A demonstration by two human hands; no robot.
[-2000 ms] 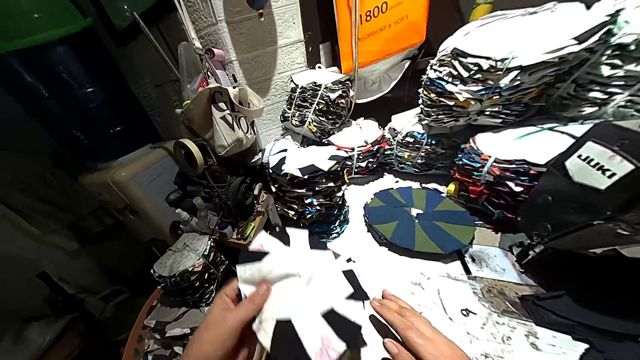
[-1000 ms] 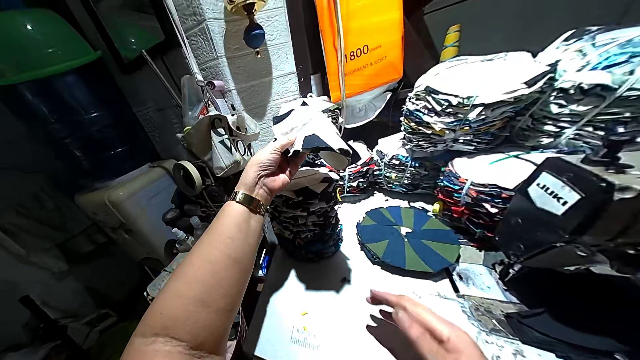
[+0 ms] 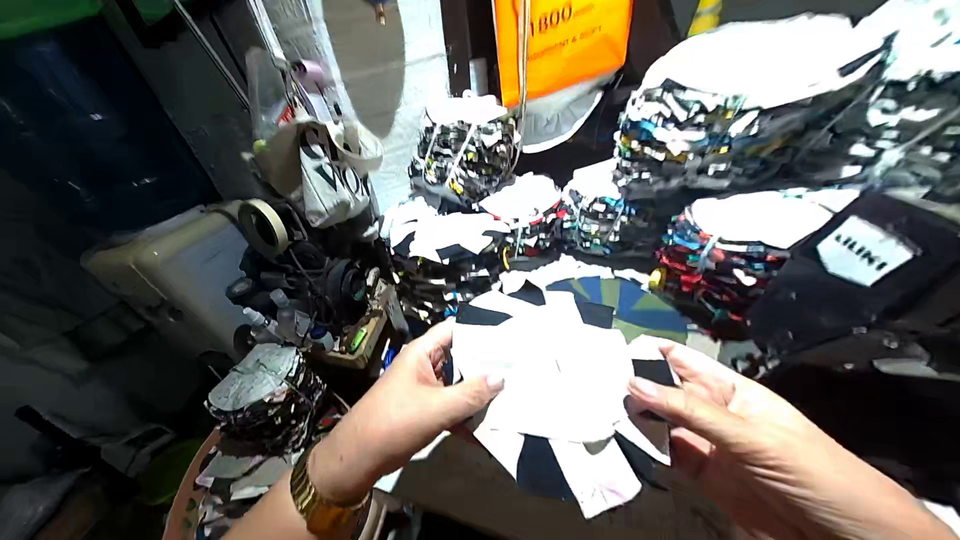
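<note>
A round piece of black and white fabric strips (image 3: 555,375), with a white circle at its middle, is held up between both hands. My left hand (image 3: 420,397) grips its left edge, thumb on top. At its right edge my right hand (image 3: 712,412) pinches it between thumb and fingers. Behind the piece, and partly hidden by it, lies a round of blue and green fabric wedges (image 3: 622,296) on the table. Just left of that stands a stack of similar fabric rounds (image 3: 450,240), black and white on top.
Tied stacks of fabric rounds (image 3: 465,150) line the back; larger ones (image 3: 750,67) stand at the right. A black Juki sewing machine (image 3: 862,270) is at the right. Left are a roll of tape (image 3: 262,227), small bottles (image 3: 289,315) and another tied stack (image 3: 262,397). An orange bag (image 3: 562,45) hangs behind.
A second ago my left hand was reaching out over the back left stack with a fabric piece; it has come back toward me. Both hands now hold a round piece, and my right hand was empty then.
</note>
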